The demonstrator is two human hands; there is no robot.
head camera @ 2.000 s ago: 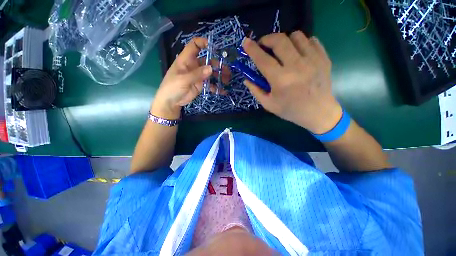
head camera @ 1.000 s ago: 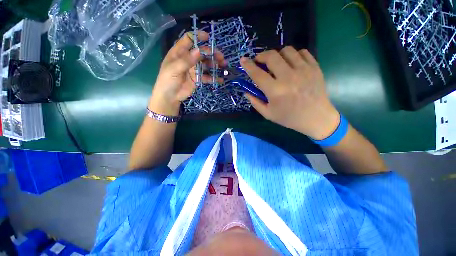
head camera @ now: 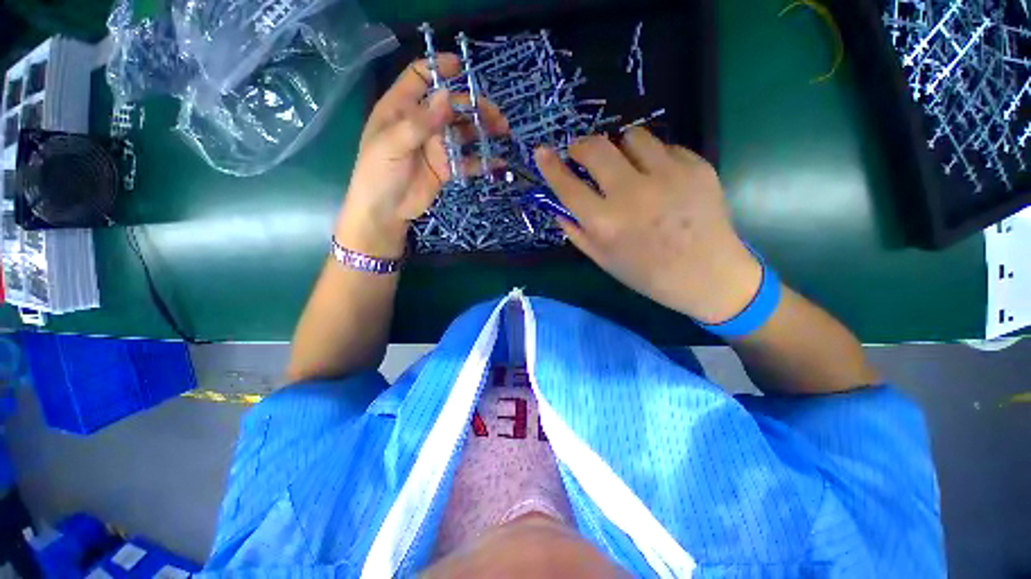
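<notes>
My left hand [head camera: 409, 147] holds a silver-grey runner frame [head camera: 475, 107] upright in its fingers, two long bars with short cross pieces. My right hand [head camera: 656, 221] is closed around blue-handled side cutters [head camera: 551, 206]. Their short jaws are at the lower right part of the frame; whether they touch it I cannot tell. Both hands are over the black near tray [head camera: 678, 68]. A heap of loose silver parts [head camera: 486, 223] lies in the tray under the hands, partly hidden by them.
Clear plastic bags [head camera: 266, 96] with grey parts lie at the far left. A black round fan [head camera: 70, 179] with a cord stands beside white compartment trays [head camera: 66, 271]. A second black tray [head camera: 944, 221] with silver parts is at the right. A yellow loop [head camera: 838, 43] lies between the trays.
My left hand has raised the frame and turned it so both bars show clearly. My right hand with the cutters has moved slightly down and stays close to the frame.
</notes>
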